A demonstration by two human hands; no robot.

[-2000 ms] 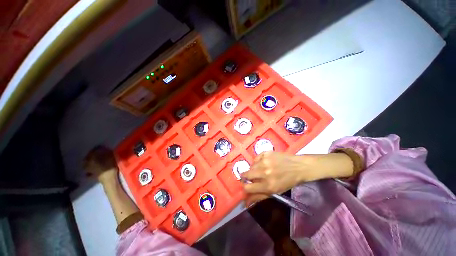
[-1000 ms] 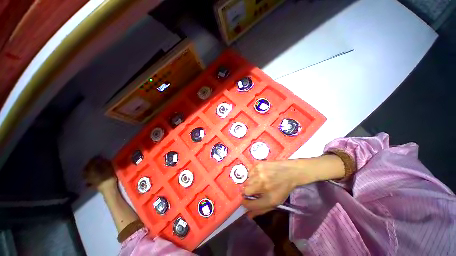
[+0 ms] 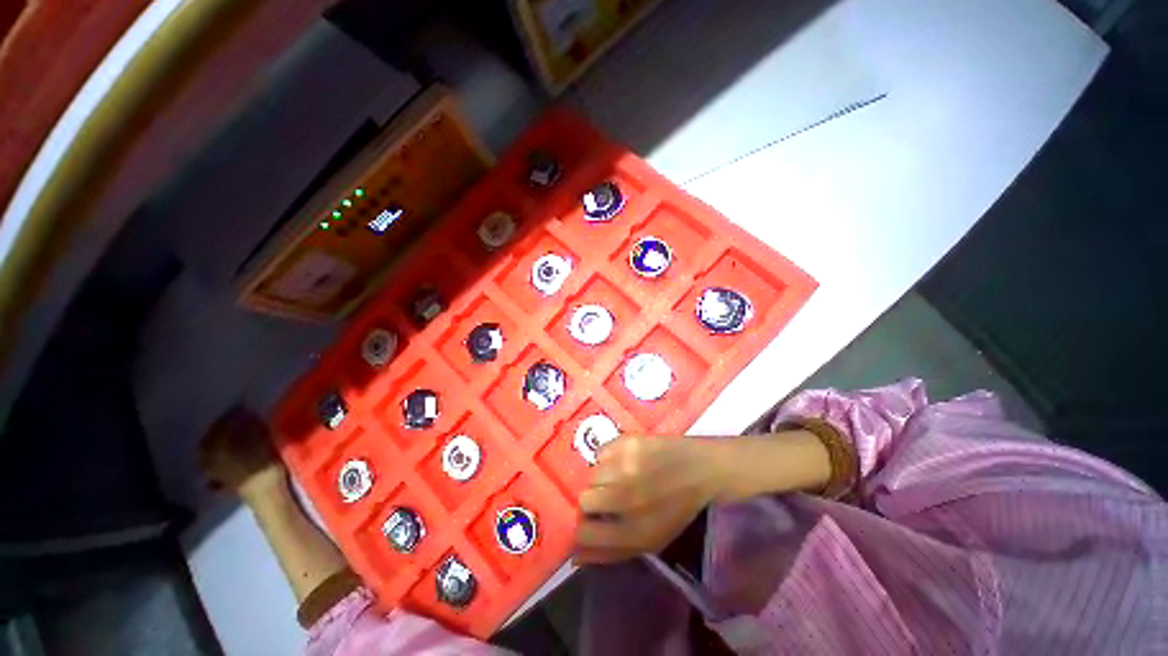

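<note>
The large red-orange tray [image 3: 538, 493] lies tilted on the white tabletop, with round watch movements in its square pockets. My right hand [image 3: 644, 493] is over the tray's lower right edge, its fingers curled on a slim silver-purple pen or tweezers [image 3: 685, 583] that slants down over the pink smock. The tool's tip is hidden. The hand partly covers a silver-white movement [image 3: 596, 438]. A blue-rimmed movement [image 3: 516, 529] lies left of it. My left hand [image 3: 240, 451] is in shadow beside the tray's left edge. Its fingers are too dark to tell what they hold.
A yellow-framed tester [image 3: 372, 212] with green lights and a bright display stands behind the tray. A second yellow box [image 3: 576, 32] stands farther right, cut off by the top edge. A thin dark line [image 3: 794, 135] crosses the white surface right of the tray.
The view has shifted, so tray and testers sit farther left. My right hand has moved slightly down and away from the silver-white movement. The tool in it slants more steeply. My left hand keeps its place.
</note>
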